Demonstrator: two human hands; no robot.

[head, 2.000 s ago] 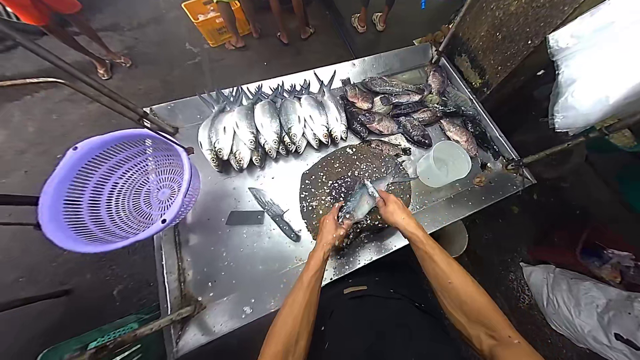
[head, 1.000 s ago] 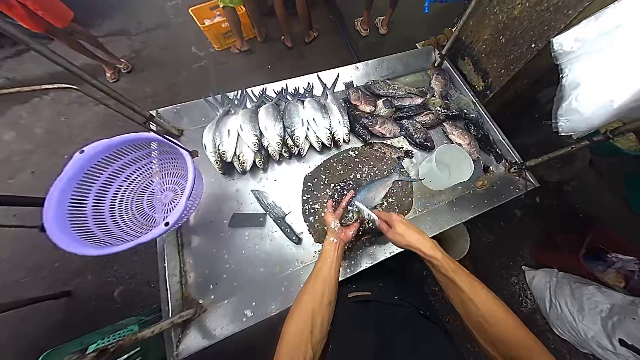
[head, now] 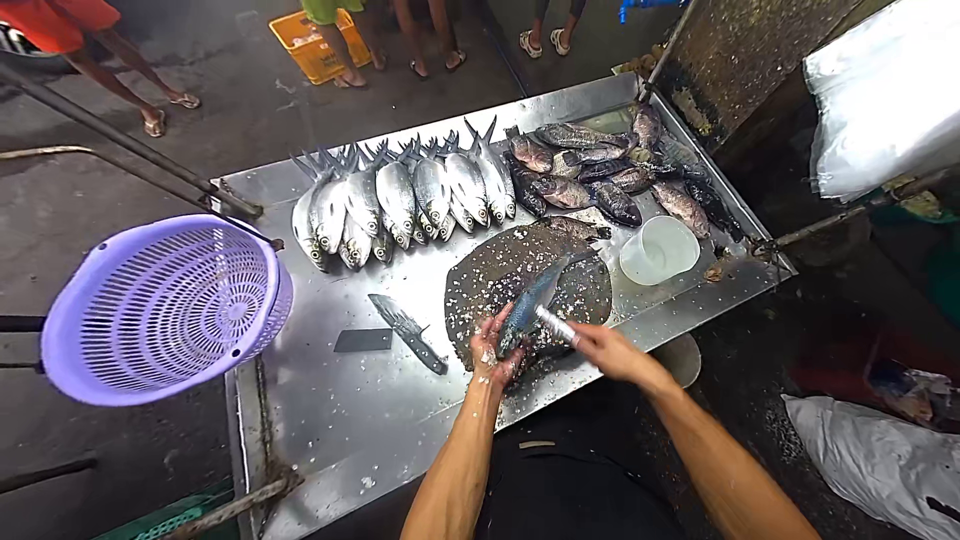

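Observation:
My left hand (head: 496, 351) grips the head end of a bluish-silver fish (head: 529, 303), whose tail points up and right over a dark, scale-strewn chopping board (head: 480, 274). In my right hand (head: 609, 351) is a pale-handled scraping tool (head: 556, 325), its tip against the fish's side; the kind of tool is not clear. Left of the board, a knife (head: 409, 334) lies beside a dark flat rectangular plate (head: 363, 340) on the steel table. A translucent plastic tub (head: 660, 251) stands at the board's right.
Silvery fish (head: 395, 196) lie in a row along the far side, with a pile of darker fish (head: 615, 176) to their right. A purple plastic basket (head: 169, 307) hangs at the left edge. Several people's legs and an orange crate (head: 319, 46) are beyond the table.
Two seconds ago both hands were on the fish over the board's lower part. The fish has turned, and its tail now points up and right. Both hands stay on fish and tool.

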